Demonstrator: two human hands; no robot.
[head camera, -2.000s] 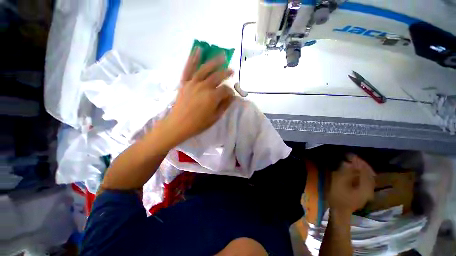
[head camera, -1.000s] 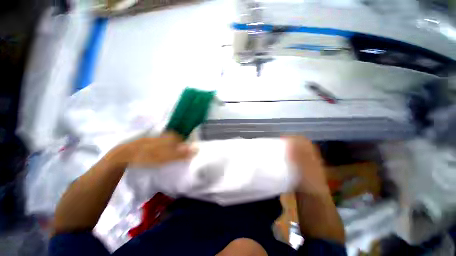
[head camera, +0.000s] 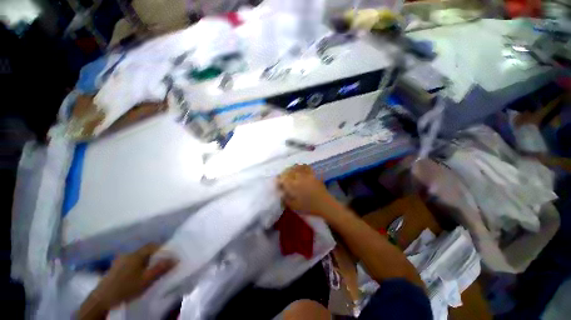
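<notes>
A white garment piece (head camera: 216, 225) is stretched between my hands along the front edge of the machine table, with part of it hanging over my lap. My left hand (head camera: 134, 272) grips its lower left end and is blurred. My right hand (head camera: 300, 189) is closed on its upper right end near the table's edge. A red panel (head camera: 295, 234) hangs below my right hand. The sewing machine (head camera: 300, 97) stands behind the cloth, and its needle area is blurred. The thread snips (head camera: 300, 145) lie on the table right of the needle.
Blue tape (head camera: 74, 178) marks the table's left side. Below right is an open cardboard tray (head camera: 407, 215) with shears (head camera: 394, 229) and white pieces (head camera: 447, 262). A sack of white cloth (head camera: 501, 181) stands further right. Another person's arm (head camera: 532, 119) shows at the right edge.
The view has swung to the right and up. My hands have drawn the white cloth out between them, the left lower and the right higher. The green panel near my left hand is out of sight.
</notes>
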